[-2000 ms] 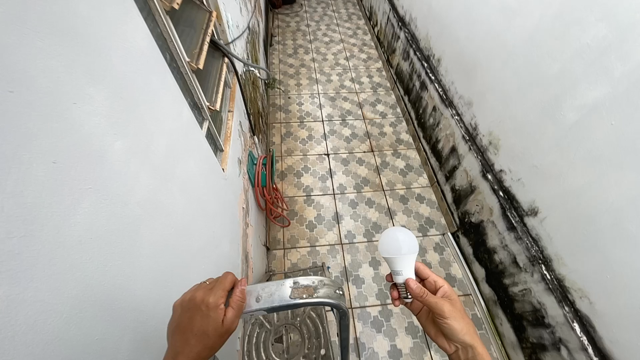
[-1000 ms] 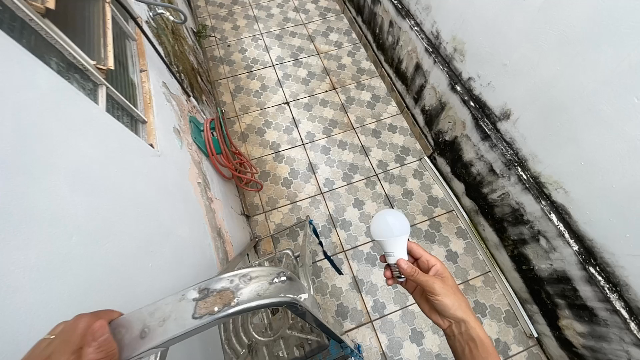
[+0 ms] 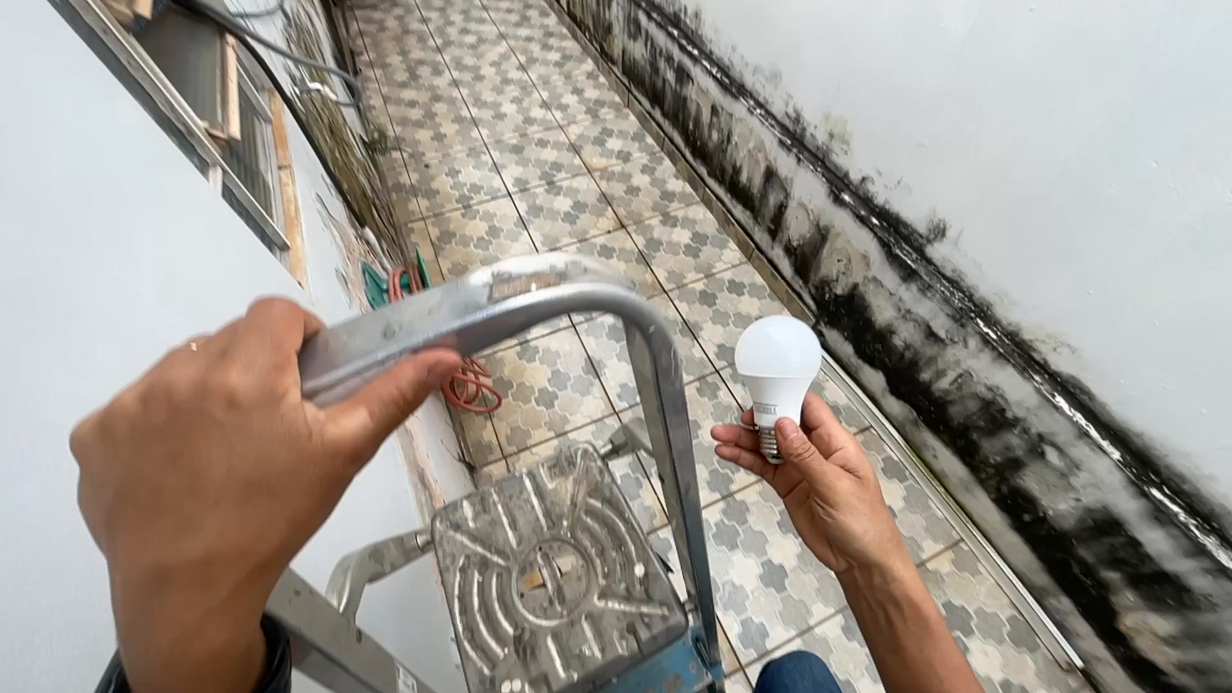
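My left hand grips the curved metal top rail of a stepladder, fingers over it and thumb along its near side. Below the rail lies the ladder's worn metal platform, with raised rings and a blue part at its front edge. To the right of the ladder, my right hand holds a white LED light bulb upright by its threaded metal base, between thumb and fingers. The bulb's dome points up and is not covered by the hand.
A narrow passage with a patterned tile floor runs ahead. A window and hanging cables are on the left wall. A coiled orange hose lies beyond the rail. The right wall is stained black along its base. A knee in blue cloth shows at the bottom.
The ladder's rail and my left hand appear higher and larger in view, with more of the platform showing. My right hand still holds the bulb. The view has shifted.
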